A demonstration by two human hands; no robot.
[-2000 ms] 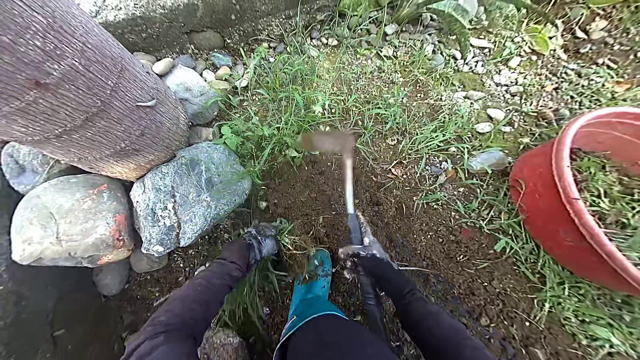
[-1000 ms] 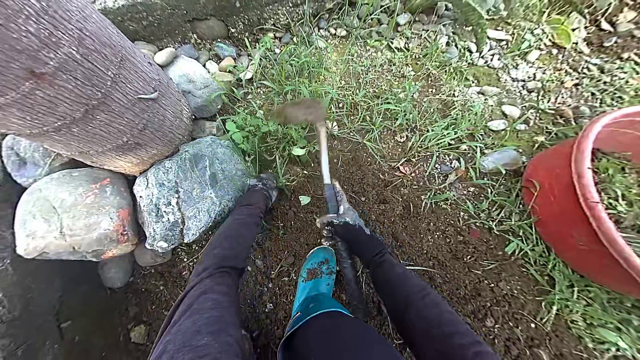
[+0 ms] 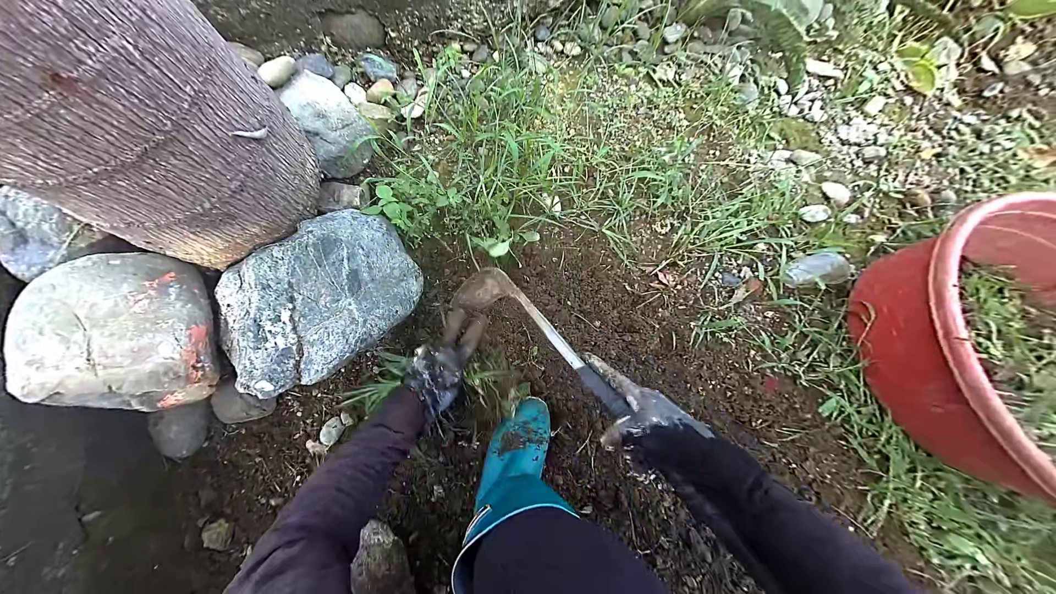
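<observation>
My right hand (image 3: 648,412), in a muddy glove, grips the dark handle of a hand hoe (image 3: 544,326). The hoe's metal shaft runs up and left to its soil-covered blade (image 3: 483,289), low over the bare soil (image 3: 610,289). My left hand (image 3: 441,371), in a wet, dirty glove, is just below the blade, its fingers blurred and pointing toward it. Grass tufts (image 3: 375,392) lie beside that hand; whether it holds any of them is unclear. A teal rubber boot (image 3: 520,445) stands on the soil between my hands.
Large rocks (image 3: 322,297) surround a thick tree trunk (image 3: 157,124) at the left. On the right stands a red tub (image 3: 916,346) with pulled grass (image 3: 1011,346) inside. Growing grass (image 3: 536,157) and pebbles (image 3: 813,213) cover the ground farther off. A dark, wet-looking surface (image 3: 49,495) lies lower left.
The hoe's blade, raised near the grass one second ago, is now lower and close to my left hand. My left hand has moved away from the big rock's edge toward the boot.
</observation>
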